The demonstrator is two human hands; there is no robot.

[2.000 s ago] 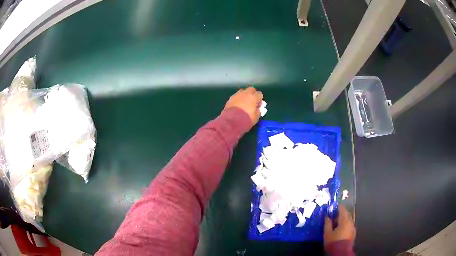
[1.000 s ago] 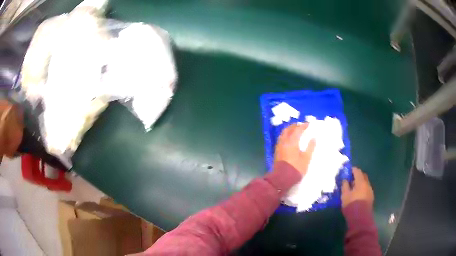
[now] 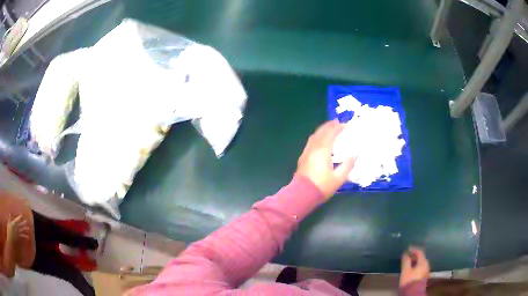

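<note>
A blue tray [image 3: 376, 187] lies on the green bench, right of centre. A heap of small white parts [image 3: 373, 141] covers much of it. My left hand [image 3: 325, 157] is at the tray's left side, thumb and fingers apart, against the heap's left edge; the fingertips are partly lost against the white. My right hand [image 3: 415, 267] is small and blurred near the bench's front edge, below the tray and apart from it. Its fingers look curled, and I cannot tell if it holds anything.
Bulging clear bags of white parts [image 3: 124, 110] lie on the bench at left. A clear plastic box [image 3: 489, 118] sits beyond the right edge, near grey posts [image 3: 489, 60]. Another person's hand [image 3: 19, 228] shows at lower left, near a red stool [image 3: 72, 228].
The view has shifted, bringing the bags further in. My left hand has gone from the bare bench onto the heap, then to its left edge. My right hand has left the tray's right side.
</note>
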